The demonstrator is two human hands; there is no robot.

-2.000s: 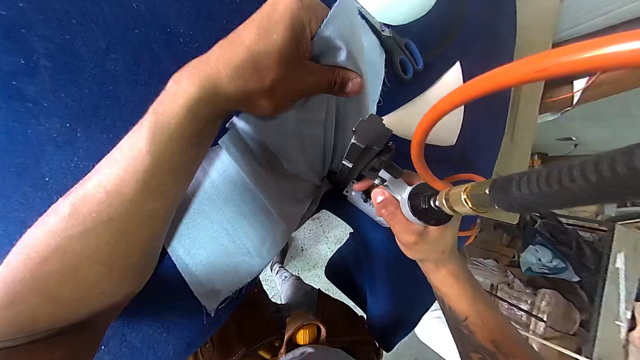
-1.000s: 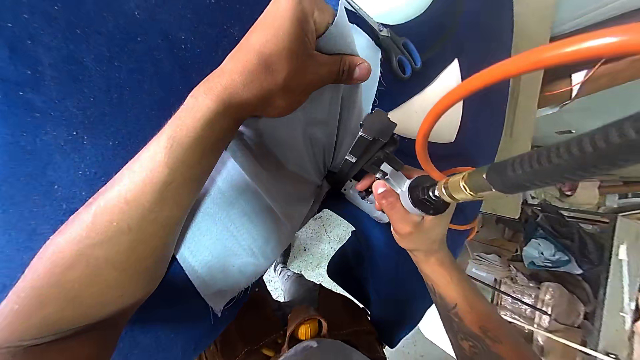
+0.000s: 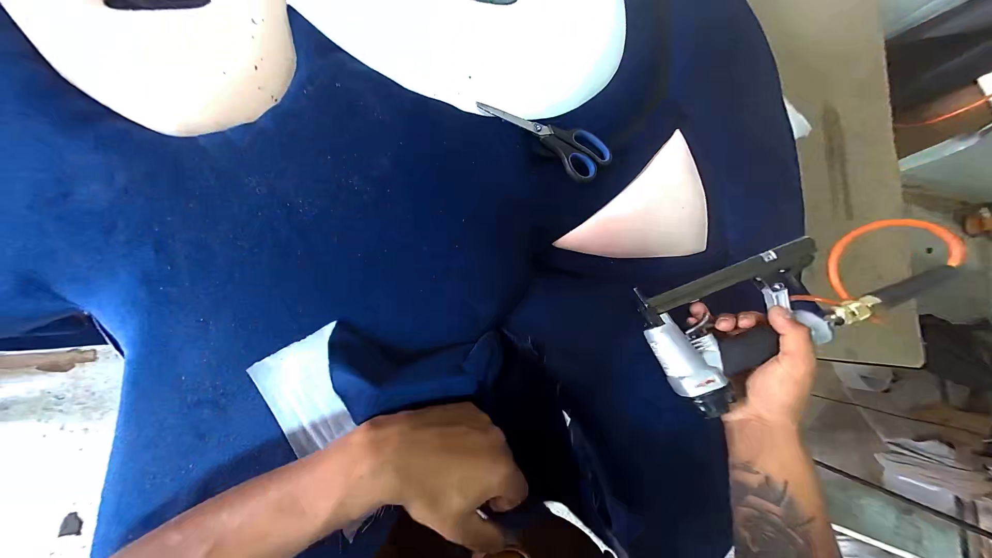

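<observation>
My left hand (image 3: 446, 465), fingers curled, is at the lower middle against a fold of dark blue fabric (image 3: 418, 372); what its fingers hold is hidden. Beside it a strip of light grey-blue cloth (image 3: 306, 384) lies over the blue fabric, partly under my wrist. In my right hand (image 3: 775, 372), at the right, is a pneumatic staple gun (image 3: 686, 360) by its black grip, with its long dark magazine uppermost. A brass fitting (image 3: 856, 310) joins it to the air line. A white-pink triangular piece (image 3: 659, 205) lies above the gun.
Scissors with black and blue handles (image 3: 570, 147) lie on the blue fabric by a large white rounded piece (image 3: 542, 54). A cream rounded piece (image 3: 186, 77) is at the upper left. An orange air hose (image 3: 899, 225) loops at the right, over a tan board (image 3: 845, 178).
The staple gun has come away from the grey cloth and turned. My left hand has moved down off the raised cloth, which now lies lower. The view has shifted widely.
</observation>
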